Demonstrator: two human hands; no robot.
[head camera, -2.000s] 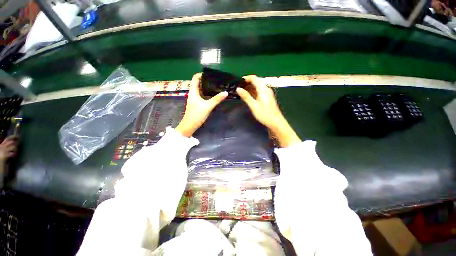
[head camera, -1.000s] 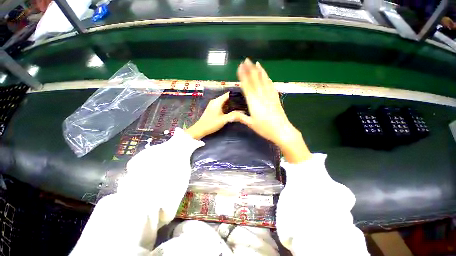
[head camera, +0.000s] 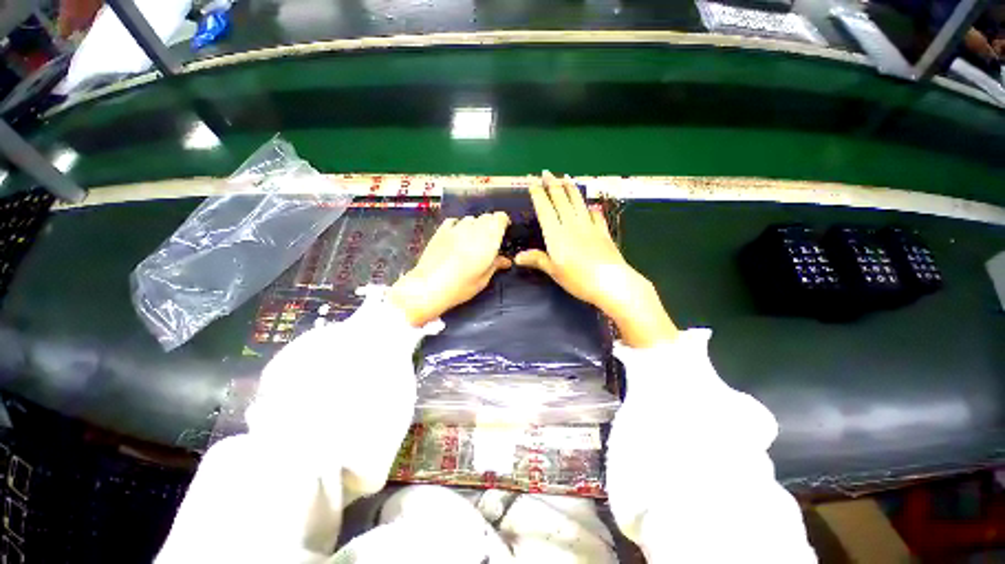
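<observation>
A dark bagged pack (head camera: 512, 320) in clear shiny plastic lies on the taped covering (head camera: 358, 259) in front of me. Small black keypad panels (head camera: 522, 234) show between my hands at the pack's far part, mostly hidden. My left hand (head camera: 463, 262) has its fingers curled around the left side of the panels. My right hand (head camera: 581, 251) lies at their right side, fingers straight and pointing away, thumb towards the left hand. Black panel stacks (head camera: 843, 268) with rows of white marks stand on the bench at right.
An empty clear poly bag (head camera: 237, 248) lies on the bench at left. A green conveyor belt (head camera: 661, 127) runs across beyond the pale bench edge. A brown carton (head camera: 857, 531) is below the bench at right. Metal posts (head camera: 143, 39) rise at both upper sides.
The panels, held up between both hands two seconds ago, are now low between them. My right hand, raised and blurred a second ago, has come down beside them. My left fingers have curled in.
</observation>
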